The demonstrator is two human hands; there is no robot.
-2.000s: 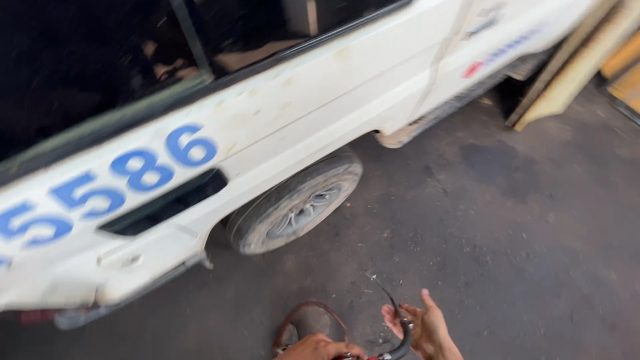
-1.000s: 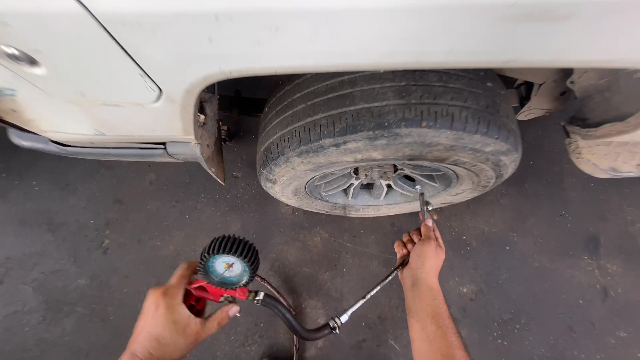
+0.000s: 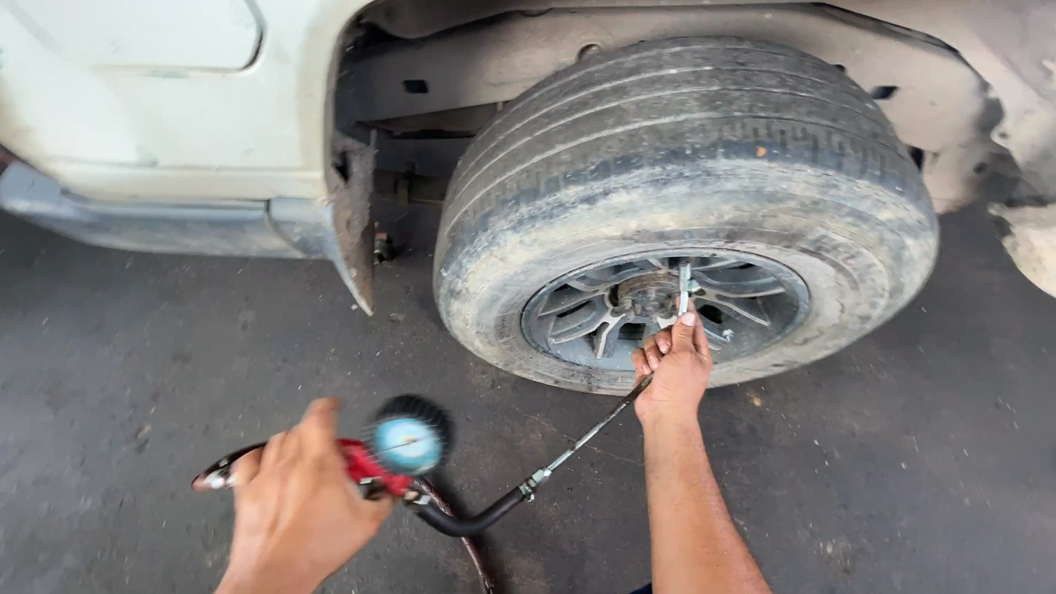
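My left hand [image 3: 301, 495] is around the red body of a tire inflator [image 3: 371, 468], whose round dial gauge [image 3: 408, 444] faces up in a black ribbed cover. From the inflator a black hose [image 3: 474, 521] runs to a thin metal tube [image 3: 590, 436]. My right hand [image 3: 675, 367] grips the far end of that tube, with the metal air chuck [image 3: 685, 287] sticking out past the fingertips. The chuck is in front of the spoked wheel rim [image 3: 577, 318] of a dusty car tire [image 3: 685, 194]. Whether it touches a valve I cannot tell.
Around the tire are the wheel arch and white body panel [image 3: 157, 107] of a vehicle. A mud flap [image 3: 353, 214] hangs left of the tire, beside a grey side step [image 3: 165, 227]. A thin air hose [image 3: 474, 561] lies over the dark floor [image 3: 148, 371].
The view has moved from the vehicle's side to close over the wheel. My right hand, open two seconds ago, has closed on the hose end and is now in front of the rim.
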